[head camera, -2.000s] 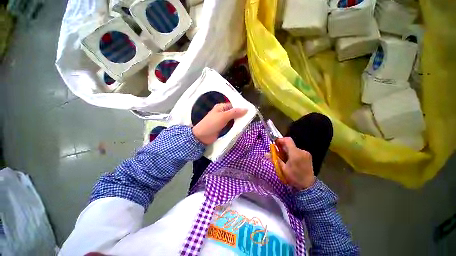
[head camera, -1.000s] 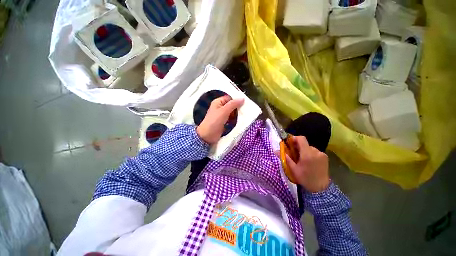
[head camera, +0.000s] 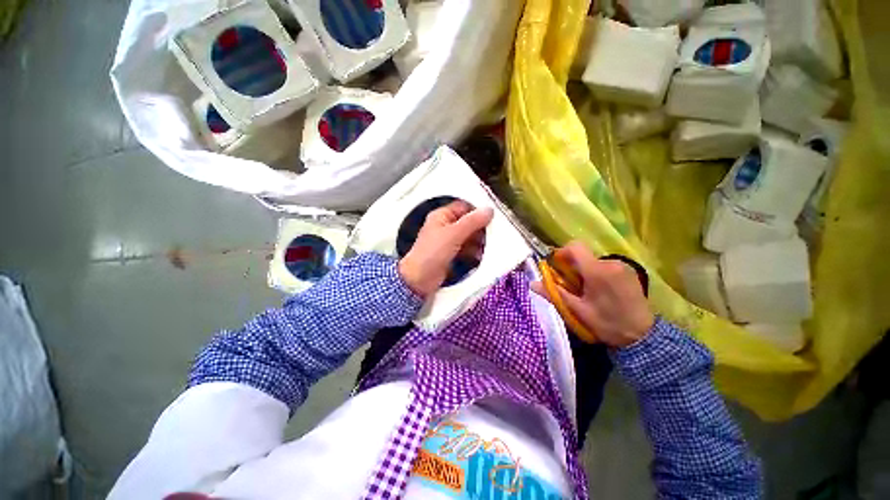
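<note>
A white fabric block (head camera: 425, 176) with a dark round emblem is held over my lap, tilted, its emblem face up. My left hand (head camera: 442, 242) is bare and grips it, with the thumb on the face and part of the emblem covered. My right hand (head camera: 607, 293) is bare and holds scissors (head camera: 569, 299) by their orange handles. The slim blades point up and left along the block's right edge. Whether the blades touch the edge or are closed is too small to tell.
A white sack (head camera: 210, 168) with emblem blocks stands at the upper left. A yellow sack (head camera: 625, 210) with several blocks is at the right. One block (head camera: 310, 256) lies on the floor below the white sack. A pale sack (head camera: 24, 391) is at the left edge.
The scissors have come up from a little below the block to its right edge. The view has shifted, so the sacks and the block sit slightly lower and further right.
</note>
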